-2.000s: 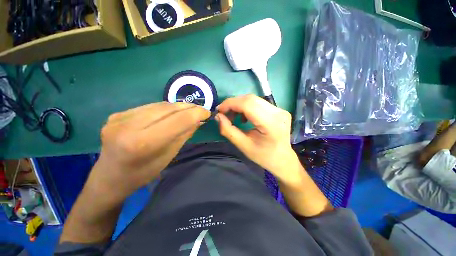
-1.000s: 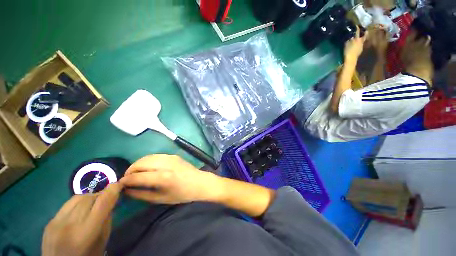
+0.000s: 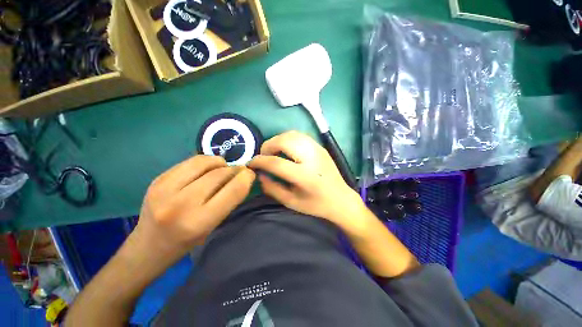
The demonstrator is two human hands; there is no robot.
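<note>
A black cylindrical speaker stands on the green bench, its end with a white ring and white lettering facing up. My left hand and my right hand meet at the speaker's near edge, fingertips pinched close together. Whatever lies between the fingertips is too small and too covered to make out. The rubber mallet lies to the right of the speaker, white head away from me and black grip near my right wrist.
Beyond are a larger carton of black rings and a smaller carton with logo discs. A black ring and cables lie left. A plastic bag lies right, above a purple crate. A person's arm shows far right.
The view swung right and then came back. My hands stay together at the speaker's near edge, and the speaker, mallet and bag appear to lie in the same arrangement.
</note>
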